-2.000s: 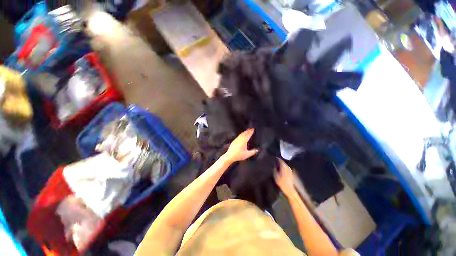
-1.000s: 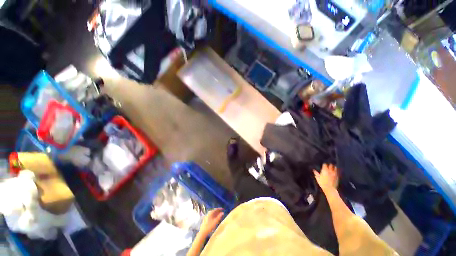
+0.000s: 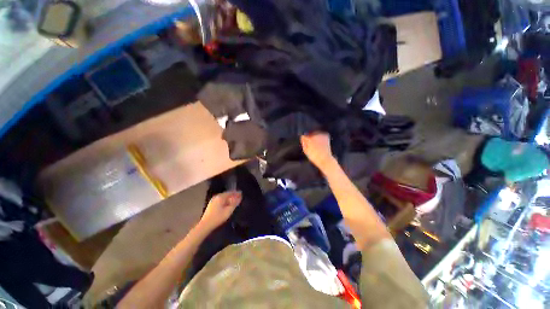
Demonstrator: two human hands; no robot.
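Note:
A large heap of black garment pieces (image 3: 289, 90) lies at top centre, against the blue-edged table. My right hand (image 3: 318, 149) is closed on the near edge of the heap, with its fingertips hidden in the dark cloth. My left hand (image 3: 224, 205) is lower and to the left, with its fingers curled, in front of black cloth or my dark-clothed leg. Blur hides whether it holds anything. A brownish-grey cloth piece (image 3: 244, 139) hangs at the heap's left side over a cardboard box.
The long cardboard box (image 3: 145, 166) with a yellow strip lies at left. The table's blue edge (image 3: 90, 63) curves across the upper left, with a beige box-like item (image 3: 58, 18) on top. A blue basket (image 3: 295, 214) is below centre. Another blue basket (image 3: 482, 108) stands at right.
The view has swung round, moving the heap to top centre and the cardboard box to the left. My left hand has come up from the lower edge; my right hand is still at the black cloth.

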